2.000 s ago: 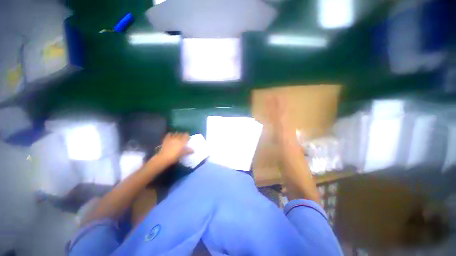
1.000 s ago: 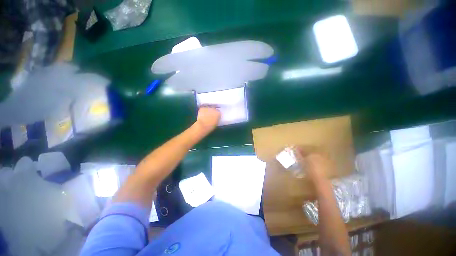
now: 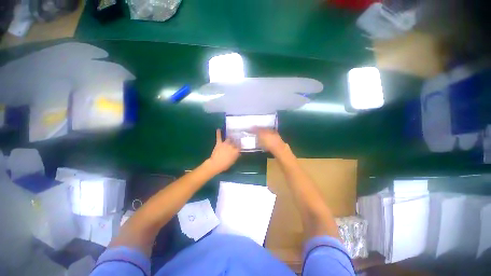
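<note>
An open retail box (image 3: 264, 122) lies on the green belt straight ahead, its pale scalloped lid flap (image 3: 264, 92) spread beyond it. A small white bagged accessory (image 3: 248, 141) lies in the box between my hands. My left hand (image 3: 225, 153) is at the box's near left corner, thumb or finger raised, fingers partly hidden at the rim. My right hand (image 3: 269, 141) reaches into the box from the right, touching the bagged accessory; its fingertips are blurred. Whether either hand grips anything is unclear.
Boxes with yellow cables (image 3: 107, 103) stand left. White devices (image 3: 365, 88) lie on the belt right and beyond the lid. Near me are leaflets (image 3: 198, 218), white inserts (image 3: 245, 210), a brown carton flap (image 3: 312, 183), bagged accessories (image 3: 352, 235) and upright white cartons (image 3: 409, 221).
My right hand has moved from the brown carton to the box, and the white bagged item is now inside. My left hand has drawn back to the box's left edge.
</note>
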